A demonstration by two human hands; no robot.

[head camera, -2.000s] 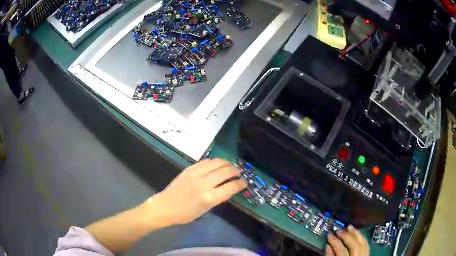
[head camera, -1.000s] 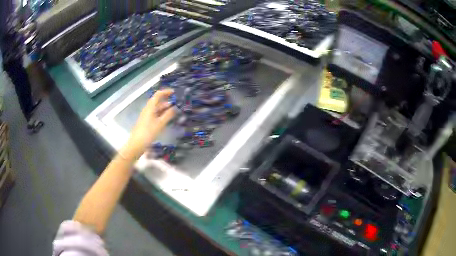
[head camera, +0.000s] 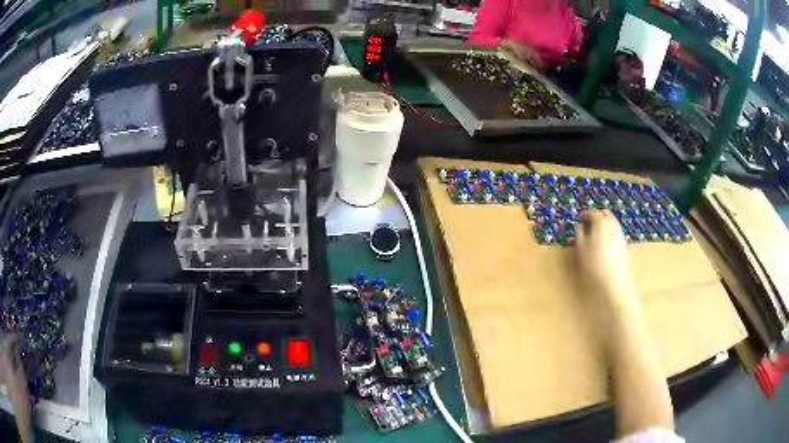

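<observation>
Circuit boards (head camera: 562,192) lie in rows along the far part of a tan cardboard sheet (head camera: 536,329). My right hand (head camera: 601,238) is over the near row, fingertips down at the boards; whether it grips one is hidden. My left hand (head camera: 12,381) is blurred and cut off by the left edge, at the heaped boards (head camera: 39,277) in the framed tray (head camera: 99,294); its grip cannot be told. The black test fixture (head camera: 234,402) stands between, its red clamp handle (head camera: 248,26) pointing up above the clear pressure plate (head camera: 242,247).
More boards (head camera: 389,346) lie right of the fixture, beside a white cable (head camera: 424,268). A white cylinder (head camera: 368,147) and a round black item (head camera: 384,241) stand nearby. Behind are a red digital readout (head camera: 374,48), another tray (head camera: 502,130) and a person in pink (head camera: 528,26).
The view has swung right, bringing in the cardboard sheet. My right hand now shows over its board rows. My left hand, earlier by the fixture and then over the tray, is at the left edge.
</observation>
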